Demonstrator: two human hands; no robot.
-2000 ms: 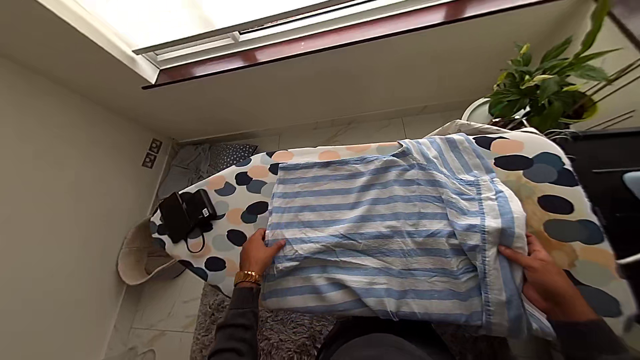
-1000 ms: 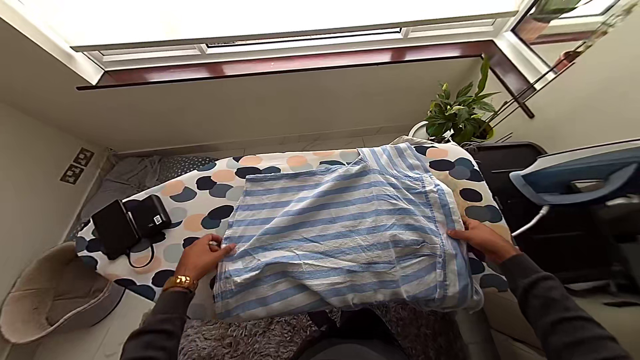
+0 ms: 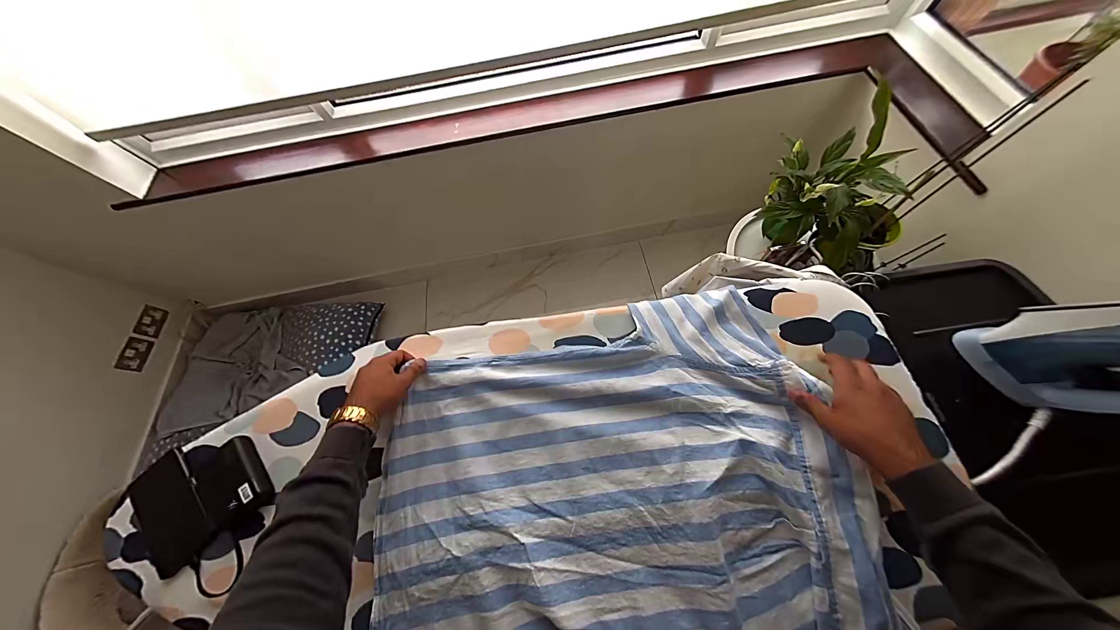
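A blue-and-white striped cloth garment (image 3: 577, 472) lies spread over an ironing board with a spotted cover (image 3: 289, 420). My left hand (image 3: 381, 385), with a gold watch at the wrist, pinches the garment's upper left corner between thumb and fingers. Near the upper right part of the garment is my right hand (image 3: 862, 411), fingers apart and thumb at the fabric's edge; whether it grips any cloth is not clear. Wrinkles run across the lower part of the garment, whose bottom passes out of view.
A black device with a strap (image 3: 201, 499) rests on the board's left end. At the right, a steam iron (image 3: 1050, 354) is beside a black stand (image 3: 971, 306). A potted plant (image 3: 831, 197) stands behind the board, below the windowsill (image 3: 525, 118). A plush pet bed (image 3: 87, 569) is at lower left.
My left hand has moved from the garment's lower left side to its upper left corner. My right hand has shifted up along the right side. The view has moved closer.
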